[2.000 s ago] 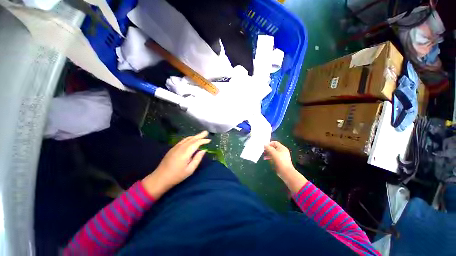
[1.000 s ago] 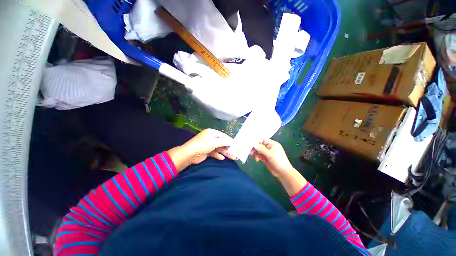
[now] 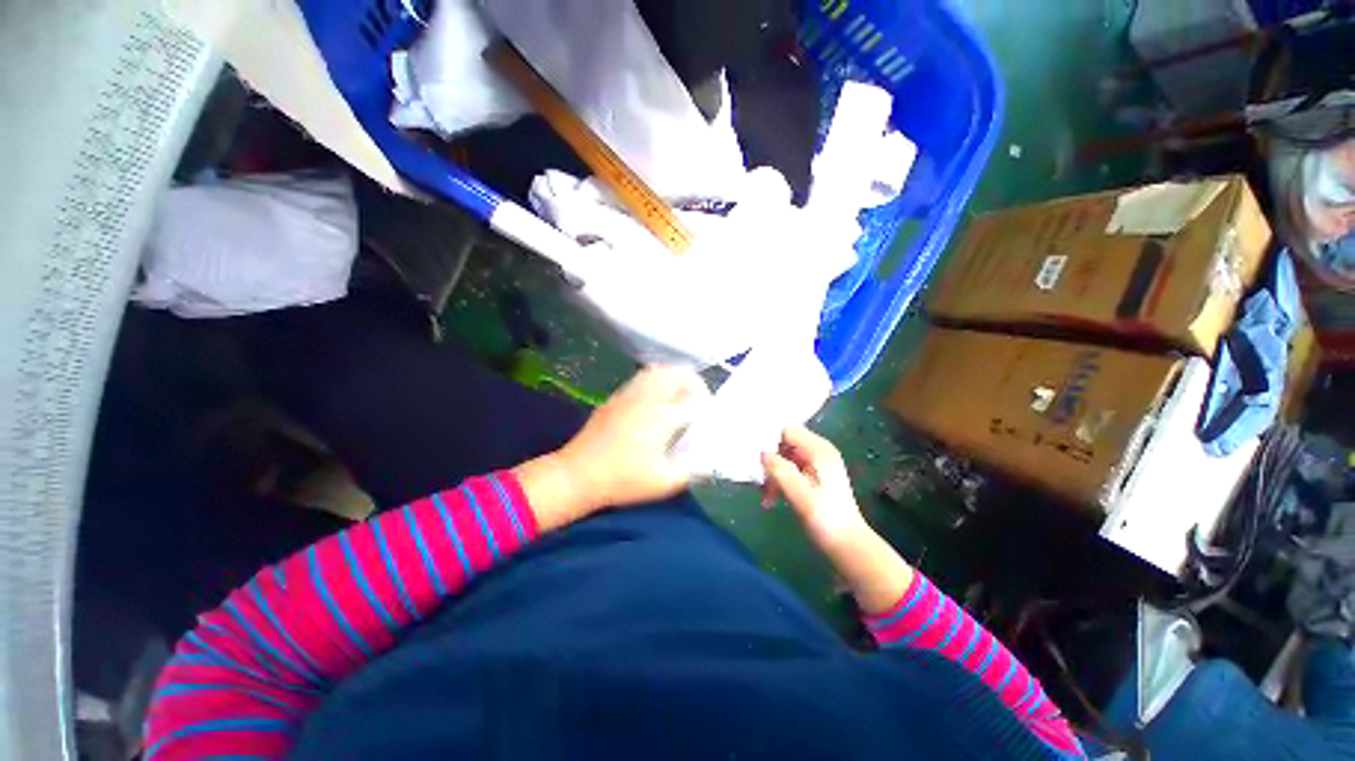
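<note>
A white fabric strip (image 3: 743, 424) hangs over the near rim of the blue basket (image 3: 959, 208) towards my lap. My left hand (image 3: 642, 434) is shut on the strip's left side near its end, with the fingertips partly hidden by the cloth. My right hand (image 3: 814, 479) is at the strip's lower right corner, thumb and fingers close together at its edge; the grip is blurred. More white pieces (image 3: 676, 298) lie in the basket, overexposed. A wooden ruler (image 3: 602, 156) lies on them at a slant.
The pale table edge with a printed scale (image 3: 112, 193) curves down the left. White cloth (image 3: 245, 245) lies beside it. Two cardboard boxes (image 3: 1092, 268) stand on the green floor at right, with blue fabric (image 3: 1248, 372) by them. A person's blue-clad part shows at lower right.
Since two seconds ago, my left hand has moved right and taken hold of the strip. In the last second the strip's end has bunched up between my hands.
</note>
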